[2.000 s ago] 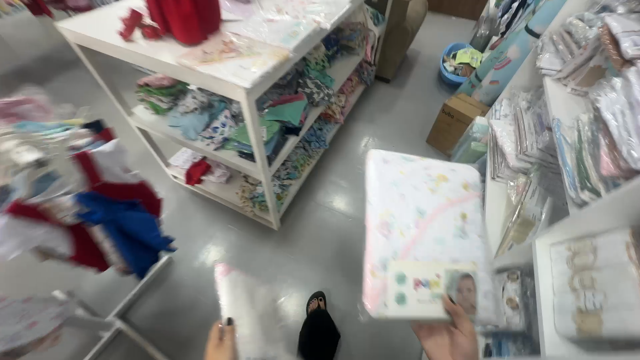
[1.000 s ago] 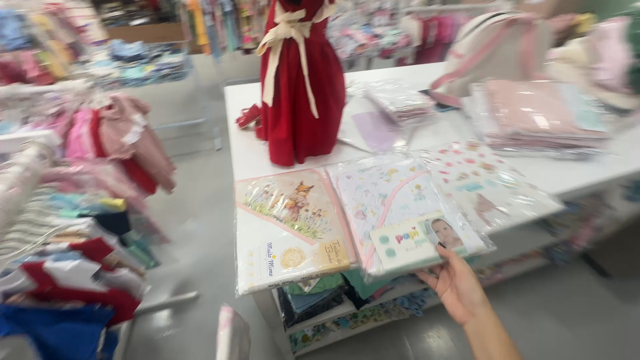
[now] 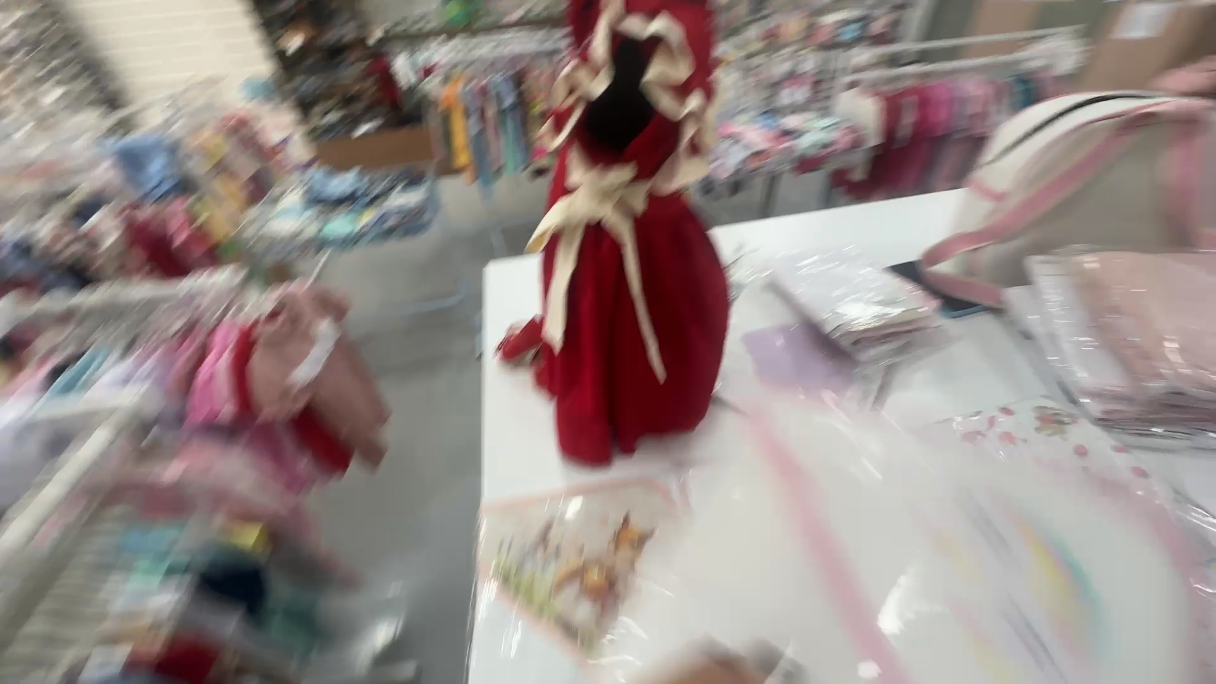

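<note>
At the bottom edge, a small blurred part of a hand, apparently my left hand [image 3: 717, 665], shows at the lower left of a large plastic-wrapped white package [image 3: 950, 560]. This package has pink trim and a blurred rainbow-like print, and the hand seems to hold it. Just left of it, a wrapped package with a fawn-like animal print [image 3: 594, 560] lies on the white table [image 3: 518, 418]. Behind them stands a red dress with a cream bow [image 3: 632, 313] on a dark form. My right hand cannot be seen.
Wrapped textile stacks [image 3: 855, 304] and folded pink packages [image 3: 1149, 332] lie on the table, near a cream bag with pink trim [image 3: 1073, 190]. Racks of children's clothes [image 3: 285, 370] stand at left, across a grey floor aisle [image 3: 399, 494]. More clothes racks are behind.
The patterned package my right hand held is no longer plainly visible. My right hand has left view. The pink-trimmed white package now fills the lower right, and the view has moved closer to the table.
</note>
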